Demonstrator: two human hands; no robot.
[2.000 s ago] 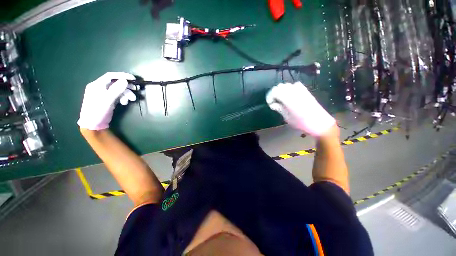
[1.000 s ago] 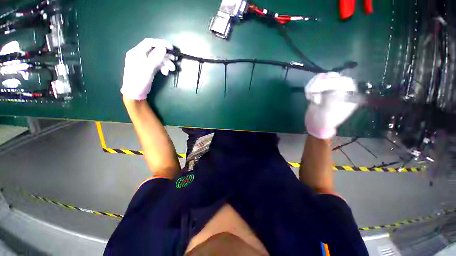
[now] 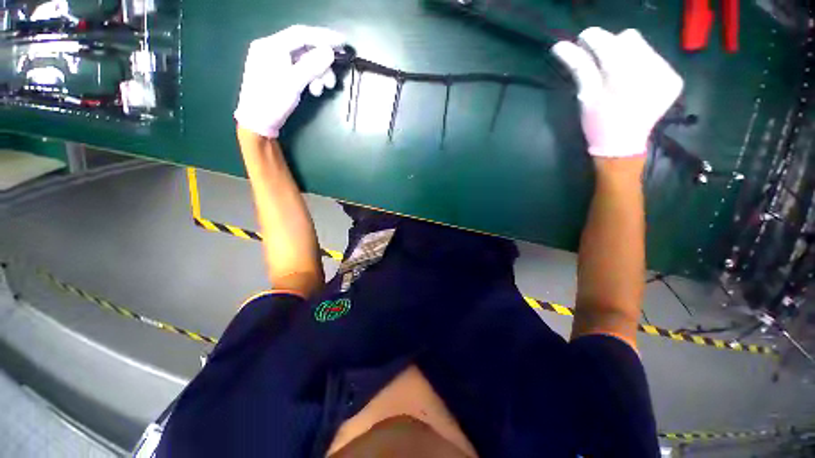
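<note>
A black wire harness (image 3: 474, 79) lies across the green-matted bench, with thin straight cable tie tails hanging towards me. My white-gloved left hand (image 3: 290, 80) is shut on its left end. My white-gloved right hand (image 3: 628, 89) is raised over the harness's right part, fingers closed on a dark strip (image 3: 509, 25) that slants up and left. It may be the steel ruler seen tilted; its far end is out of the picture. The right hand hides part of the harness. A branch end with small plugs (image 3: 686, 159) shows beyond it.
Red tool handles (image 3: 709, 22) lie at the top right. Harness pieces among clear plastic (image 3: 85, 67) lie at the left, and more (image 3: 777, 224) at the right, some hanging past the bench's front edge (image 3: 429, 217). Yellow-black tape (image 3: 228, 229) marks the grey floor.
The view has shifted, and the silver connector has left the picture at the top. My right hand has lifted the strip from beside the harness to above it. My left hand keeps its hold.
</note>
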